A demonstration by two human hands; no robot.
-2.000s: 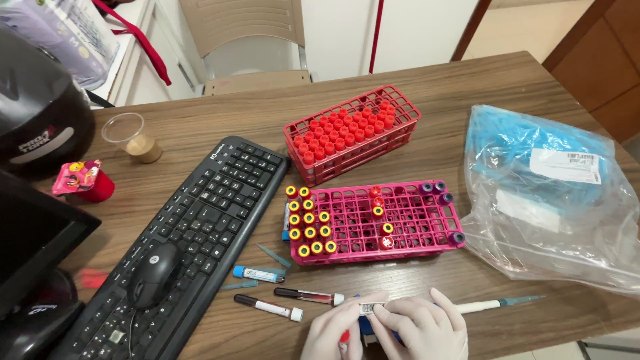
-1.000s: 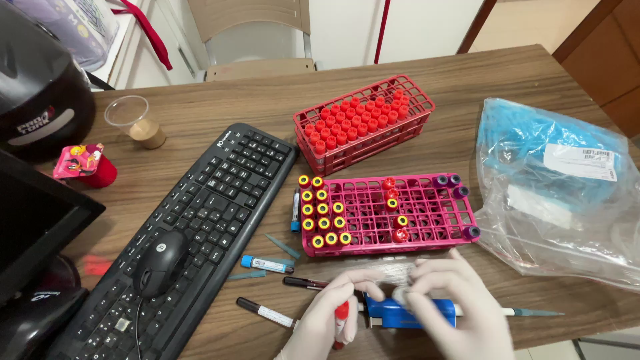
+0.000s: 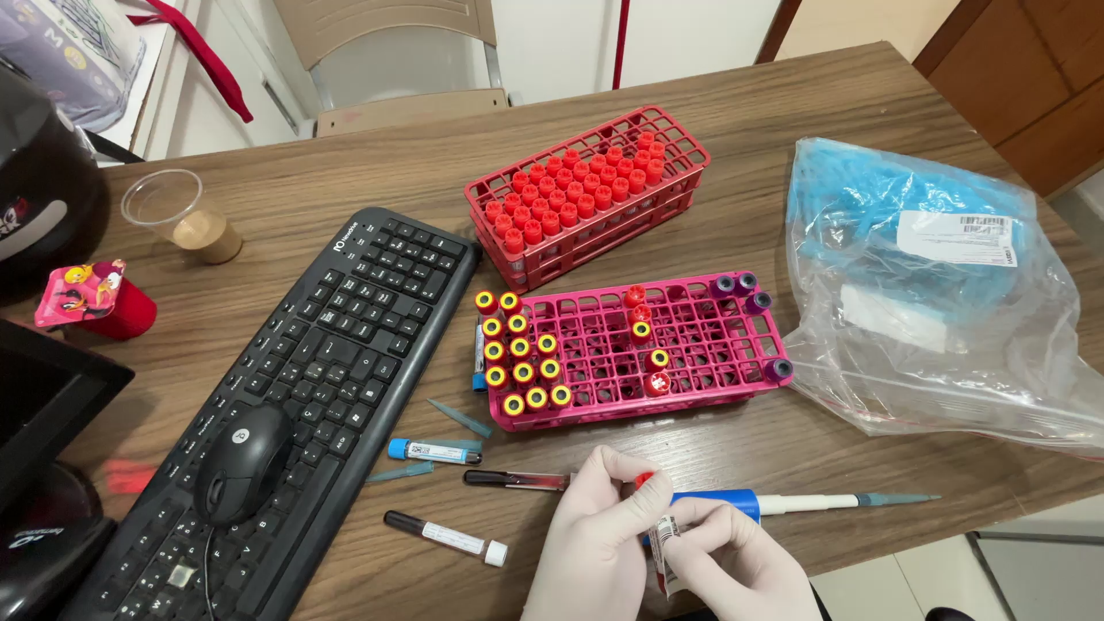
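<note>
Both my hands wear pale gloves at the lower middle. My left hand [image 3: 599,539] grips the red-capped end of a blood collection tube [image 3: 662,552]. The fingers of my right hand [image 3: 733,552] pinch the printed label on that tube, whose lower end points down and shows dark red. Behind my hands lies a blue and white pipette [image 3: 806,504] with a blue-grey tip pointing right. Beyond it stands a magenta tube rack [image 3: 586,332] with yellow-ringed, red and purple caps. A red rack [image 3: 586,241] full of red-capped tubes stands behind that.
A black keyboard [image 3: 319,371] with a mouse [image 3: 244,463] lies left. Nearer are a dark-ended labelled tube [image 3: 446,537], a blue-capped tube [image 3: 434,451], a black marker [image 3: 515,479] and loose tips [image 3: 461,417]. A plastic bag [image 3: 927,336] lies right, a cup [image 3: 183,216] at back left.
A second ago my left hand held the red-capped tube apart from a pale strip near my right hand. My hands have since come together, with the label at the tube. The view has shifted slightly.
</note>
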